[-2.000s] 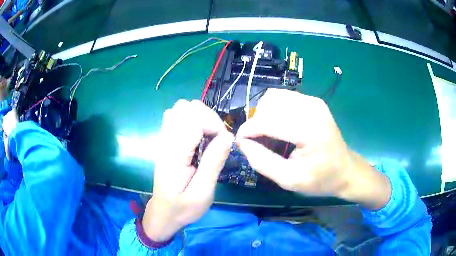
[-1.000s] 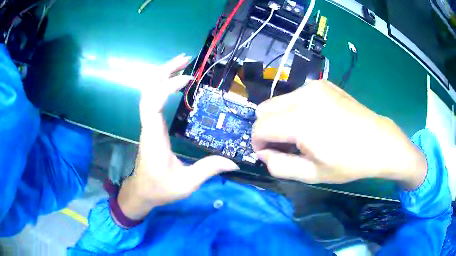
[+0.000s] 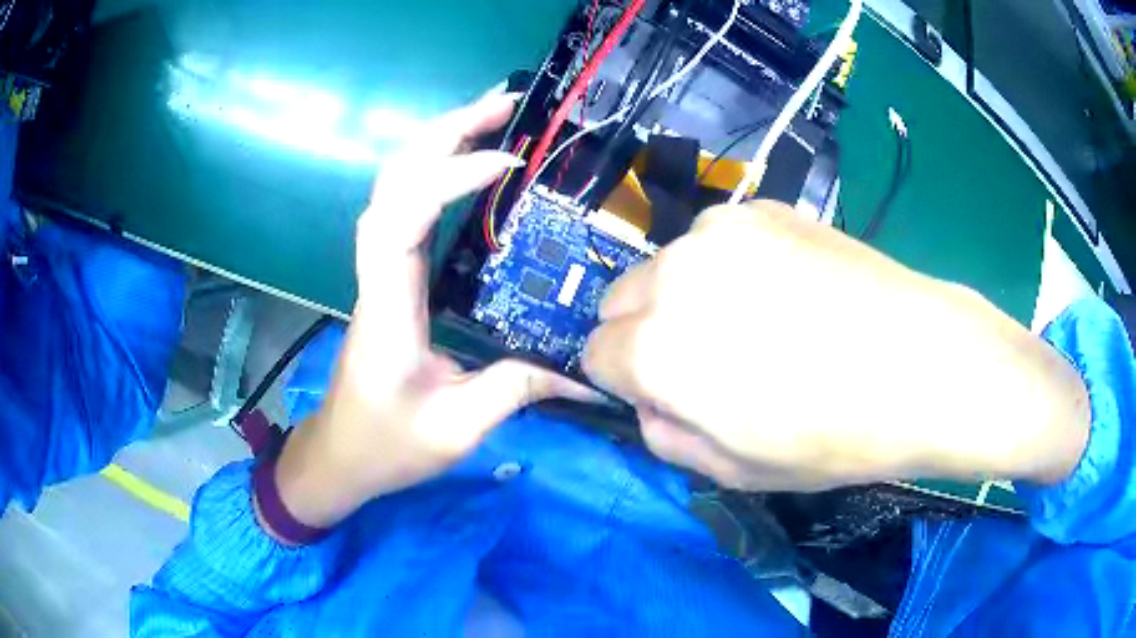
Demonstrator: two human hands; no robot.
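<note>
The black device unit [image 3: 698, 106] lies slanted on the green bench. Its blue main board [image 3: 544, 277] is at the end nearest me. My left hand [image 3: 417, 299] holds the unit's near left corner, fingers at its left side and thumb along the near edge. My right hand [image 3: 797, 355] is bent over the board's right part; its fingertips, and anything between them, are hidden. A white cable [image 3: 797, 102] runs down the unit to the back of my right hand. An orange flex cable [image 3: 623, 199] and black tape [image 3: 674, 187] lie behind the board.
A red wire [image 3: 579, 94] runs along the unit's left side. A loose lead with a white connector [image 3: 898, 122] lies right of the unit. A white rail [image 3: 891, 15] edges the bench. Another unit [image 3: 37, 44] is at the far left, with a blue-sleeved person beside it.
The view has tilted down and turned. My hands have parted from their earlier pinch together; my right hand has come over the board's right part. My left hand has closed in on the unit's corner.
</note>
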